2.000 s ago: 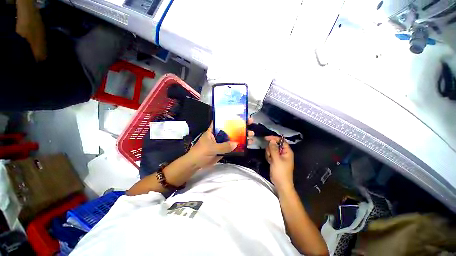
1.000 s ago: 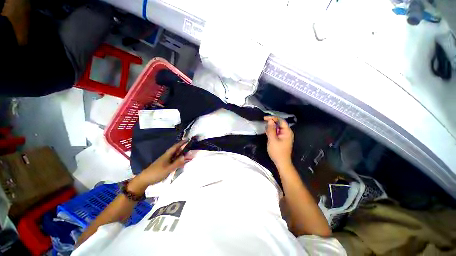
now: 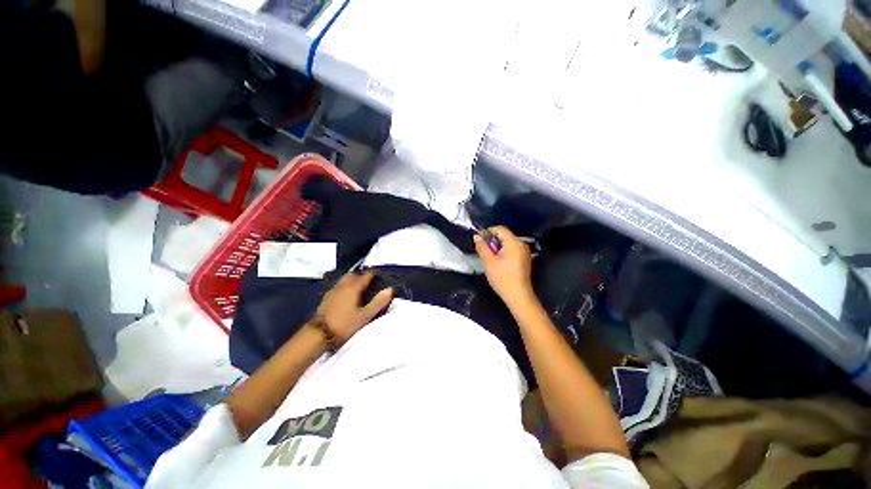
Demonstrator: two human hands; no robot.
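Black fabric (image 3: 368, 212) lies over the red basket and across my lap, with a white fabric panel (image 3: 415, 248) showing between its dark edges. My left hand (image 3: 351, 308) rests at the near edge of the black fabric by my waist; its fingertips are dark and blurred, and I cannot tell if it grips anything. My right hand (image 3: 504, 263) is closed around small pink and dark snips (image 3: 493, 243) at the right end of the dark fabric edge. A white paper piece (image 3: 298, 260) lies on the black cloth. The phone is not visible.
The red basket (image 3: 215, 277) is left of my lap. The white machine table (image 3: 592, 181) with its ruler edge runs across the front and right. Dark-handled scissors (image 3: 764, 131) lie on it. A blue basket (image 3: 143, 435), red stool (image 3: 224, 196) and seated person (image 3: 86, 124) are at left.
The phone was upright in my left hand two seconds ago, then lowered to my lap, and is now out of sight. My right hand shifted slightly left. The view has shifted.
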